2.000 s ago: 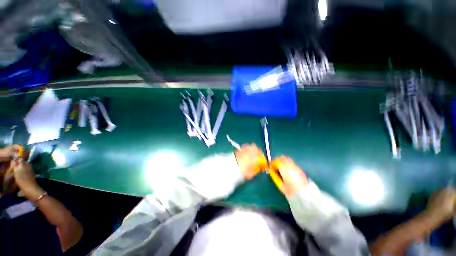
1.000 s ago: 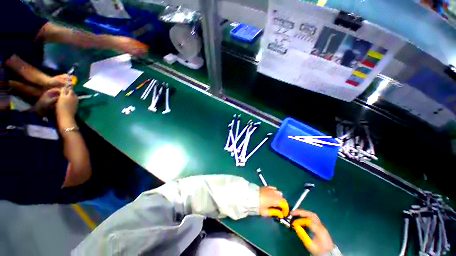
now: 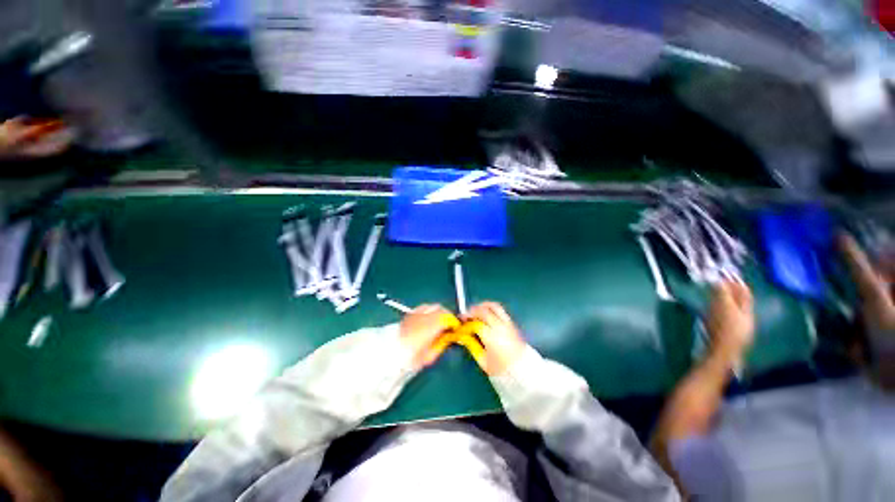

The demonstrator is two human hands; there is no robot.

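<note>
My left hand [image 3: 427, 331] and my right hand [image 3: 489, 335] meet at the near part of the green bench, with yellow-orange covers on the fingers. Both hold the near end of a white sleeved cable [image 3: 459, 282], which points away from me with a small dark plug at its far end. The gripped end is hidden by the fingers. A short white piece [image 3: 395, 305] sticks out beyond my left hand; I cannot tell whether it is held or lies on the bench.
A blue tray [image 3: 449, 227] with white strips stands beyond my hands. Harness piles lie left [image 3: 326, 257], behind the tray [image 3: 525, 165] and right [image 3: 690, 233]. A co-worker's hand [image 3: 730, 316] reaches to the right pile. A metal rail [image 3: 265, 190] runs along the far edge.
The view has swung right and levelled out. My hands have stayed together on the sleeved cable. A co-worker's hand at the right pile has come into view.
</note>
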